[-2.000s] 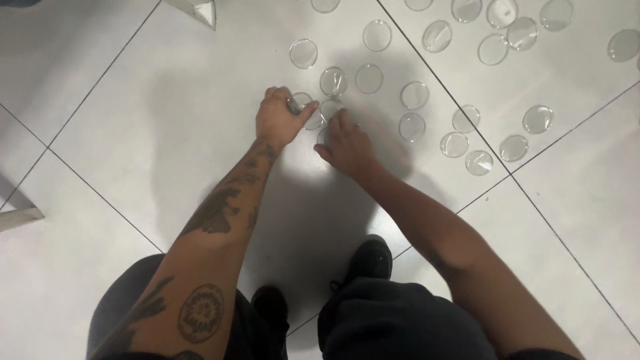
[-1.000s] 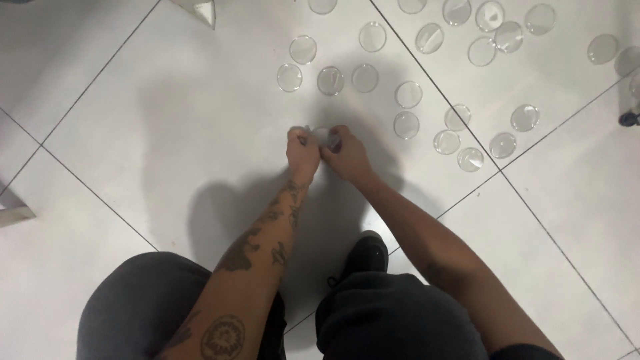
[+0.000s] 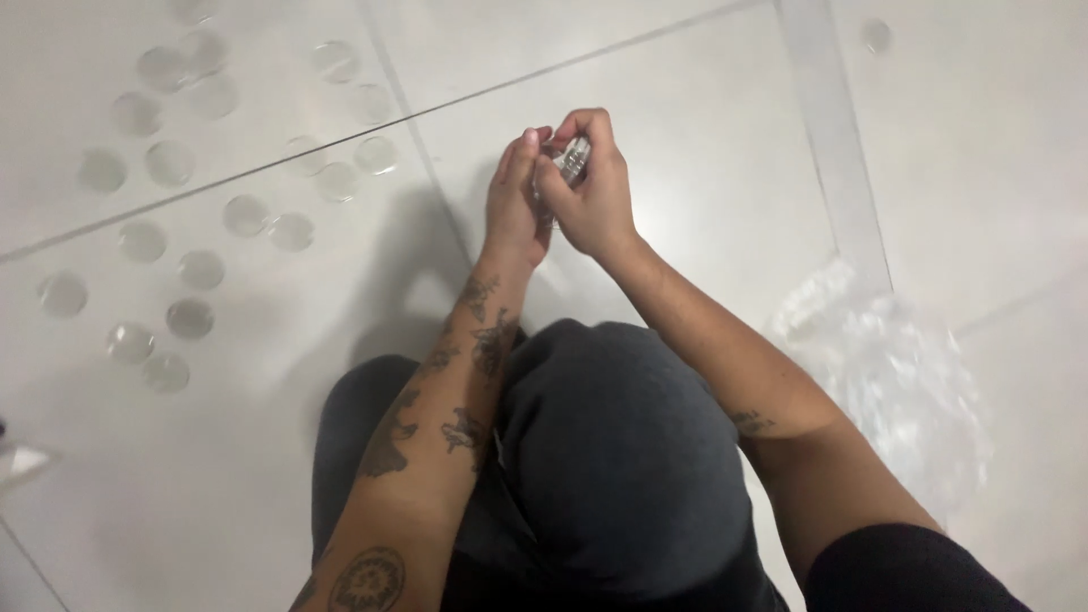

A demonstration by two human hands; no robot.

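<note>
In the head view, a small stack of clear round discs (image 3: 575, 159) is held between my two hands, above the tiled floor. My right hand (image 3: 592, 183) grips it with thumb and curled fingers. My left hand (image 3: 517, 194) cups it from the left side, and its fingers touch those of the right. The lower part of the stack is hidden by the fingers. Several similar clear discs (image 3: 201, 269) lie on the floor to the left, a few of them touching or overlapping.
A crumpled clear plastic bag (image 3: 909, 391) lies on the floor at the right, beside my right forearm. One lone disc (image 3: 876, 36) is at the upper right. A white object (image 3: 21, 461) shows at the left edge. My knees are below my hands.
The view has swung far to the right, bringing the plastic bag in. My hands have come together around a stack of discs; two seconds ago they were apart at discs on the floor.
</note>
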